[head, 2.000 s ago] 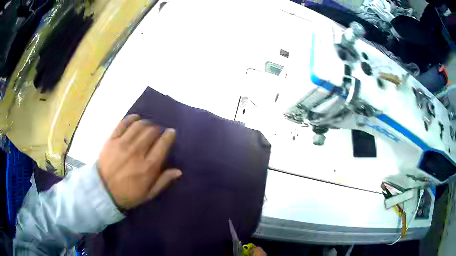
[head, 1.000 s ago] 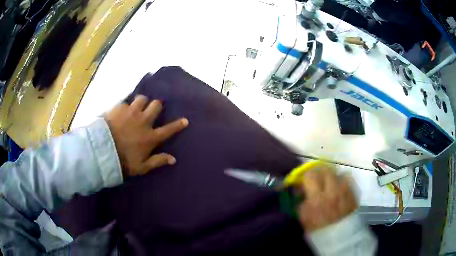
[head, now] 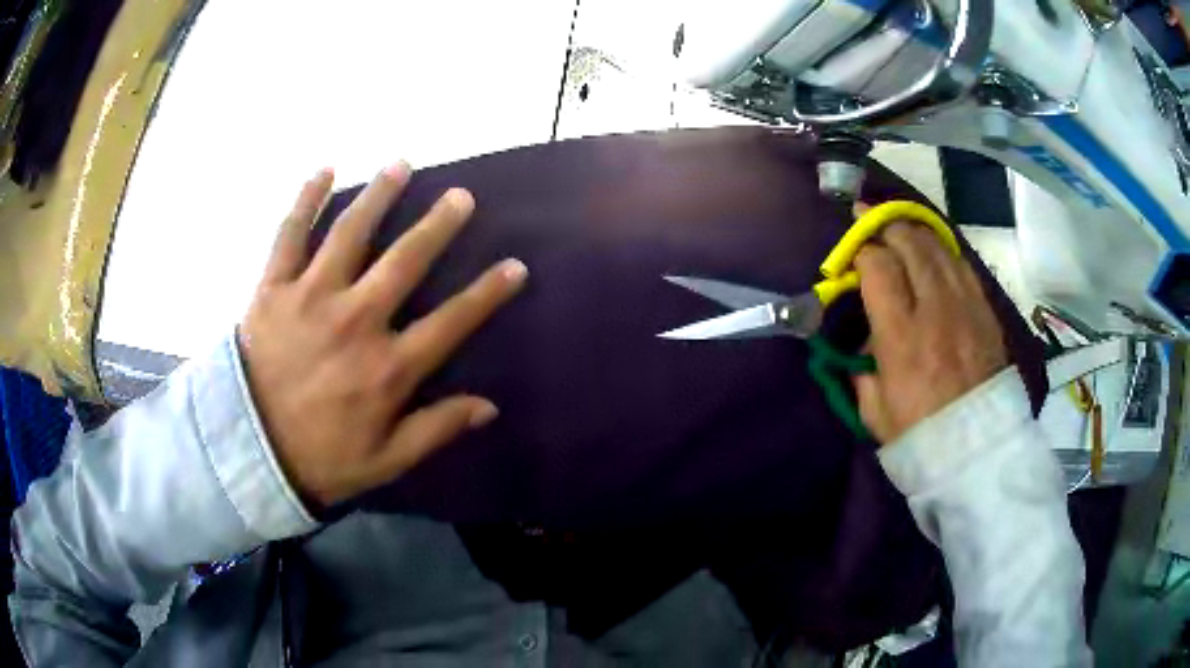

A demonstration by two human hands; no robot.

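Observation:
A dark purple garment panel (head: 613, 405) lies across the white table and hangs over its front edge towards my lap. My left hand (head: 359, 346) rests flat on the panel's left part, fingers spread, holding nothing. My right hand (head: 933, 320) holds the fabric scissors (head: 787, 316) by their yellow and green handles over the panel's right part. The blades are parted and point left, towards my left hand. No slit in the cloth can be made out.
The white sewing machine head (head: 900, 65) with a blue stripe stands at the upper right, close beyond my right hand. Small tools (head: 1094, 424) lie at the right table edge. A tan taped edge (head: 78, 248) is at far left, with a blue basket (head: 33, 424) below it.
The panel has shifted and now spreads wider to the right, below the machine head. My right hand has come up with the scissors, whose blades have opened. My left hand's fingers remain spread on the cloth.

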